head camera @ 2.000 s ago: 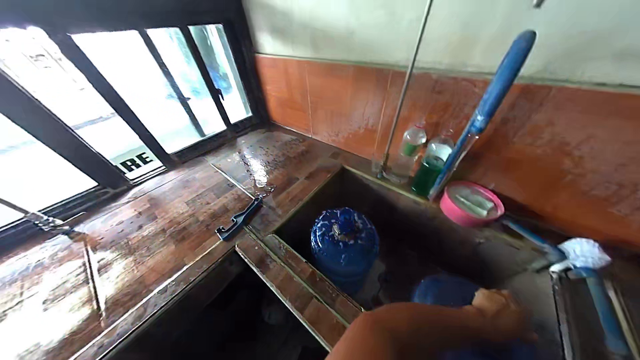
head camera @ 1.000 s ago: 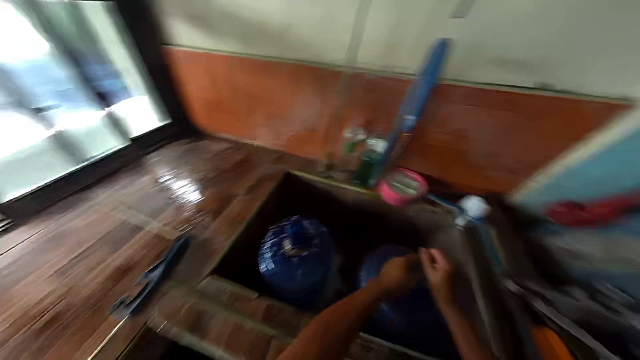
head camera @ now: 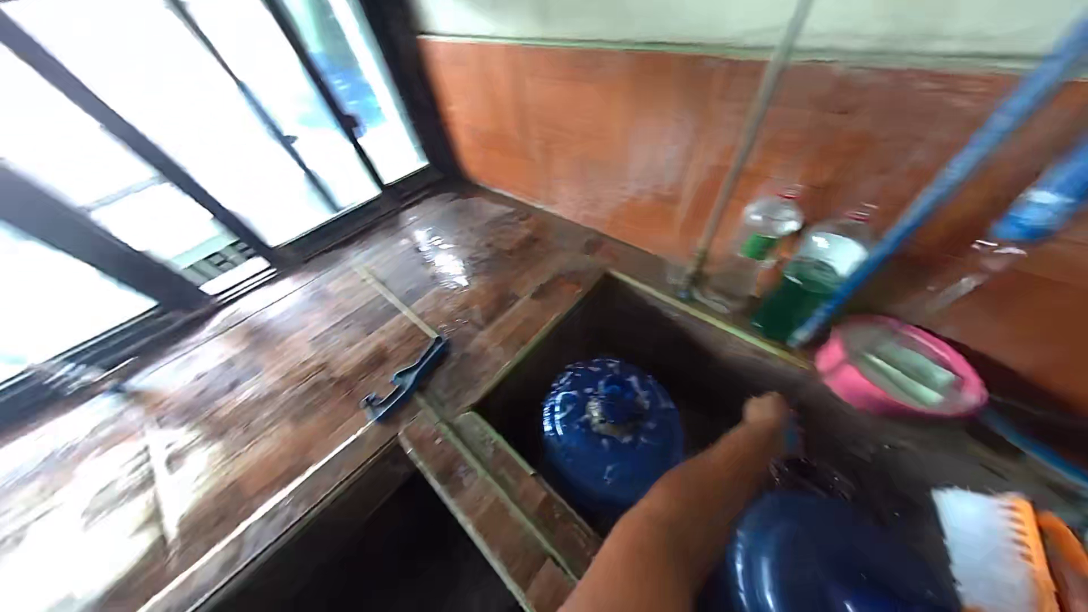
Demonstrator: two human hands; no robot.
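One large blue water jug [head camera: 612, 429], wet and foam-streaked, stands upright in the dark basin. A second blue jug [head camera: 816, 552] lies to its right, cut by the bottom of the view. My left hand [head camera: 767, 416] reaches over the basin beyond the second jug, beside a small blurred bluish thing; its fingers are too blurred to tell its grip. At the right edge my right hand [head camera: 1073, 565], partly out of view, holds a scrub brush [head camera: 1003, 544] with an orange body and white bristles, next to the second jug.
A pink bowl [head camera: 901, 365] with pale bars and bottles [head camera: 803, 285], one with green liquid, stand on the far ledge. A blue pole [head camera: 943, 183] leans there. A dark blue squeegee [head camera: 408, 378] lies on the wet tiled counter [head camera: 297, 374], left of the basin.
My hands, close together over the second jug a second ago, are now apart. The scrub brush now shows in my right hand. The view has swung and moved closer.
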